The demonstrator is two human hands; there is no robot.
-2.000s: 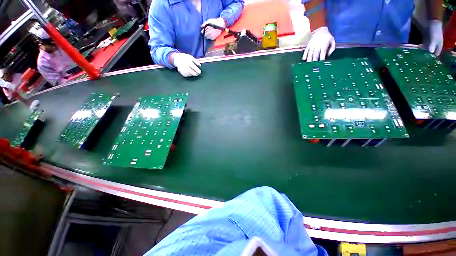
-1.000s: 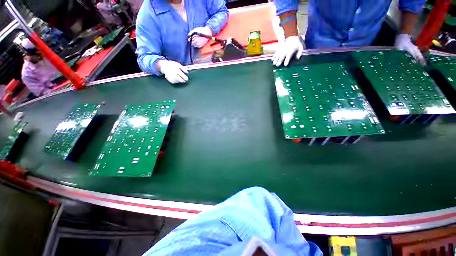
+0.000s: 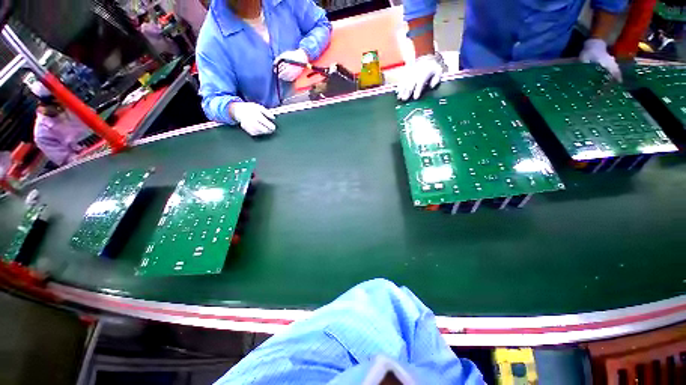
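Neither of my hands is in view; only my blue smock shows at the bottom centre. Large green circuit boards lie solder side up on the dark green conveyor belt. One board is right of centre, with dark parts under its front edge. Another board is to its right. A board lies left of centre, and a further board is beyond it to the left.
Across the belt, one person's gloved hand rests at its edge; the other holds a thin dark tool. Another person's gloved hands are by the right boards. A yellow block and the orange-brown slotted rack are at the bottom right.
The right-hand boards and the people opposite have shifted left in the picture, and more of the slotted rack shows at the bottom right. The gap between the middle boards has narrowed.
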